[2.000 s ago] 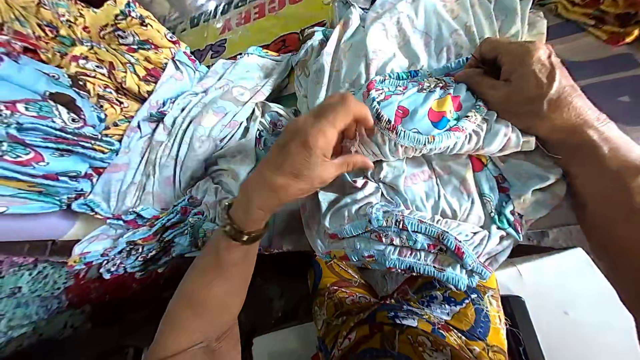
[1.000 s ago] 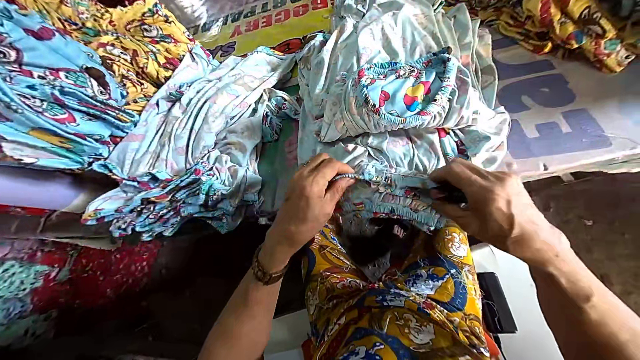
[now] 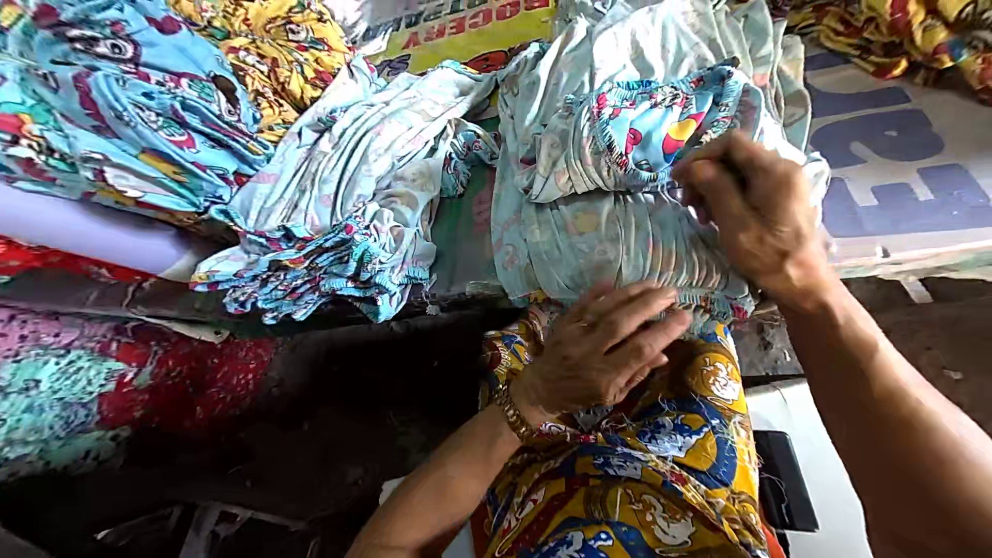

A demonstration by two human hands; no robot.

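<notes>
In front of me lies a stack of pale blue printed garments [image 3: 620,240], inside out, with overlocked edges at the near side. On it rests a gathered garment opening [image 3: 655,128] with a brighter blue print showing inside. My right hand [image 3: 748,201] is at the right rim of that opening, fingers bent; whether it pinches the cloth is unclear. My left hand [image 3: 608,349], with a metal bracelet at the wrist, lies palm down at the stack's near edge, its fingers slightly spread. Another bundle of pale blue garments [image 3: 349,178] lies to the left.
Blue printed cloth [image 3: 132,108] and yellow printed cloth [image 3: 267,46] are heaped at the far left. More yellow and red cloth [image 3: 922,31] lies at the upper right on a printed banner [image 3: 907,163]. Patterned yellow cloth [image 3: 659,465] covers my lap, beside a dark flat object [image 3: 783,480].
My right hand has moved from the stack's near edge up to the gathered opening. My left hand has let go of the near edge it was pinching and now lies flatter there.
</notes>
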